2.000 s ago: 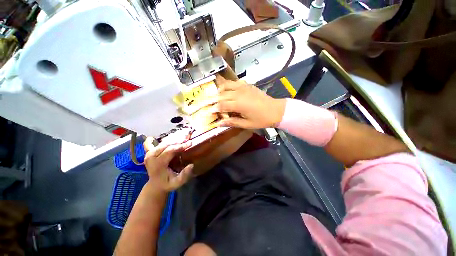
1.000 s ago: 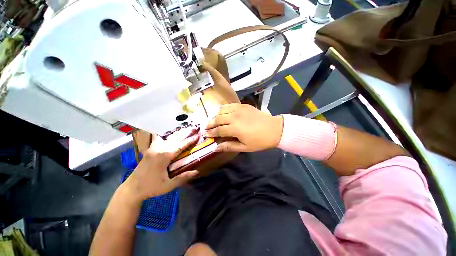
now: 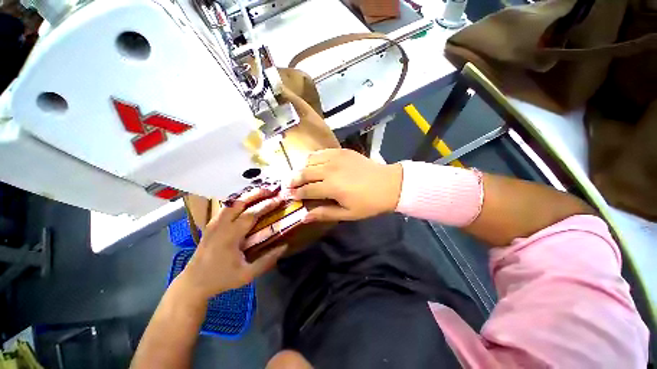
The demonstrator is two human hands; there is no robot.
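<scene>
The brown bag body (image 3: 317, 130) lies under the head of the white sewing machine (image 3: 86, 94), with its strap (image 3: 405, 68) looped out to the right. The yellow template (image 3: 277, 216) with its white strip shows between my hands, near the front edge. My left hand (image 3: 227, 241) grips the left end of the template and bag edge. My right hand (image 3: 346, 184) rests with bent fingers on the right side of the template. The silver clamp bracket (image 3: 279, 119) is just behind it. The needle area is hidden by the machine head.
Darker brown bags (image 3: 533, 58) lie on the side table (image 3: 562, 137) at the right. Blue baskets (image 3: 229, 310) stand on the floor at lower left. Brown patches (image 3: 380, 9) and a white thread spool (image 3: 454, 13) sit at the table's back. A yellow floor line runs below.
Compared with two seconds ago, the template has come toward me, away from the bracket, and both hands are lower with it. Over the last second the hands have barely moved.
</scene>
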